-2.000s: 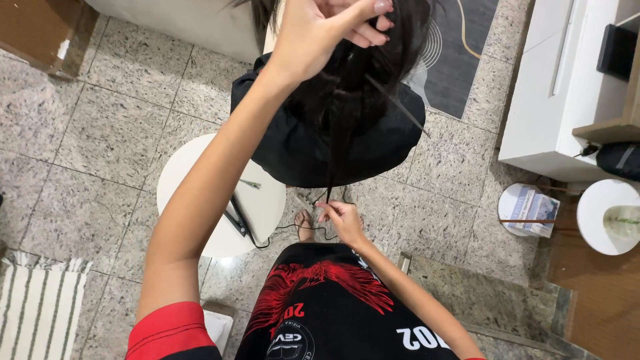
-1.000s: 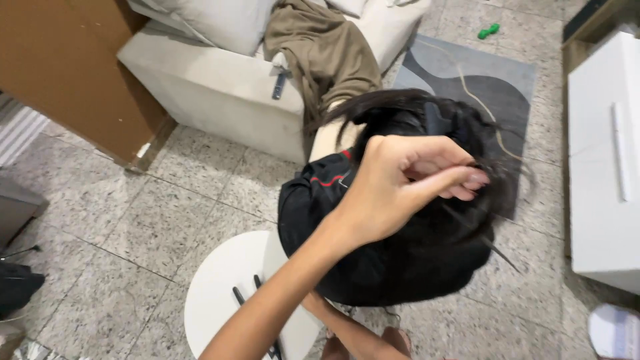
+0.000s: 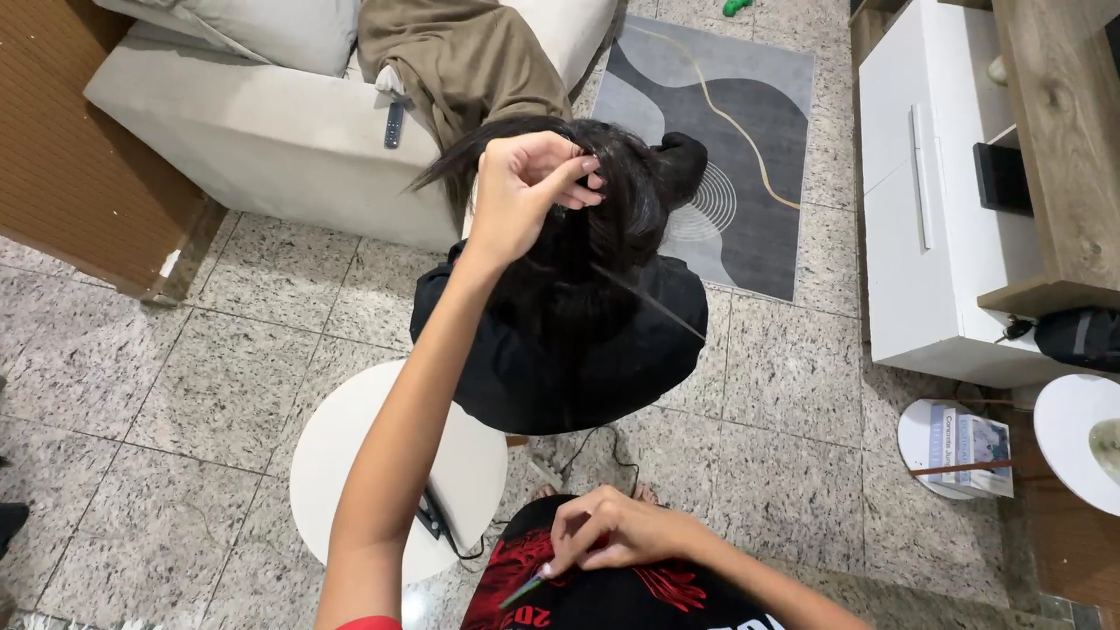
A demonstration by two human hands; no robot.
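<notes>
A person in a black top (image 3: 560, 394) sits with dark hair (image 3: 621, 201) below me. My left hand (image 3: 547, 179) is at the crown, thumb and fingertips pinched on hair; a loose lock spreads out to its left. A thin, straight dark rod, perhaps a comb's tail (image 3: 652, 304), sticks out of the hair at the lower right. In front of my black and red shirt, my right hand (image 3: 604, 534) pinches a slim green hair clip (image 3: 522, 592). Partly behind my left forearm, a black hair straightener (image 3: 432, 514) lies on a round white table (image 3: 324, 472), its cord trailing off.
A beige sofa (image 3: 262, 122) bears a brown blanket (image 3: 464, 61) and a remote control (image 3: 394, 125). Beyond the person lies a grey patterned rug (image 3: 761, 175). At right stand a white cabinet (image 3: 919, 262) and a small round stand with books (image 3: 971, 451).
Two seconds ago my right hand was at the lower end of a hanging lock of hair; now it is away from the hair, holding the green clip. The view has shifted.
</notes>
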